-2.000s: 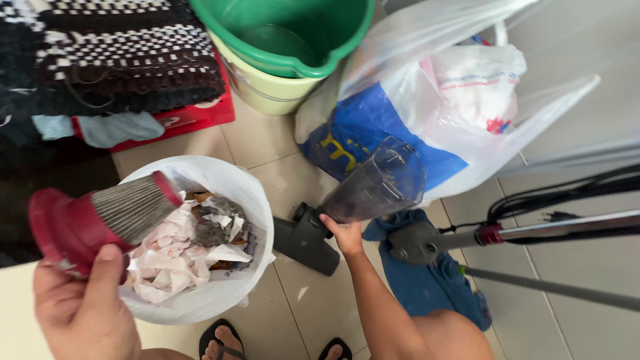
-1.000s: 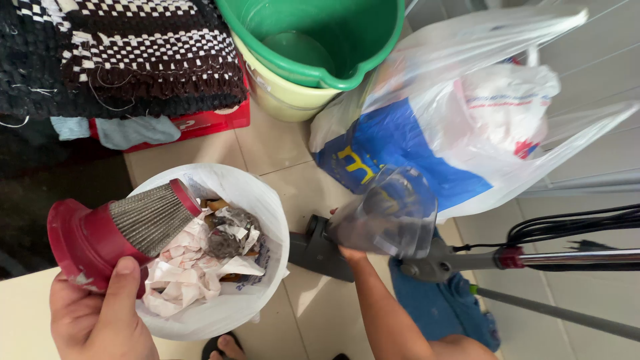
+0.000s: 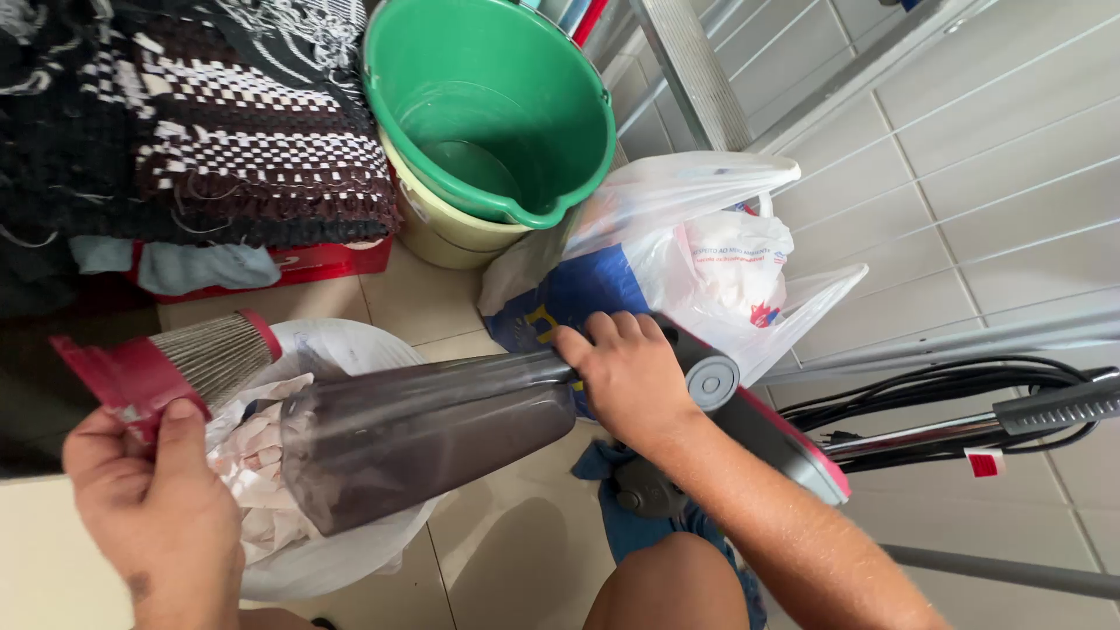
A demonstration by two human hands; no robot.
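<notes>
My left hand [image 3: 157,516] grips the red rim of a pleated vacuum filter [image 3: 214,359], whose pleated end points up and right over the left side of the lined waste bin [image 3: 350,346]. Crumpled pale paper [image 3: 262,490] lies inside the bin. My right hand [image 3: 626,376] is closed around the narrow end of a smoky transparent vacuum dust container [image 3: 429,437]. That container lies nearly level, its wide end above the bin. A grey floor nozzle with a red edge [image 3: 779,437] shows behind my right wrist; whether it joins the container is hidden.
Green [image 3: 490,105] and cream [image 3: 446,232] nested buckets stand behind the bin. Beside them sits a plastic bag [image 3: 682,254] of things. Woven rugs [image 3: 262,131] are stacked at upper left over a red box [image 3: 337,260]. A coiled black cable [image 3: 962,394] and metal poles are at right.
The dust container has moved left and tipped from over the floor to above the bin, with my right hand on its narrow end. The filter stays in my left hand.
</notes>
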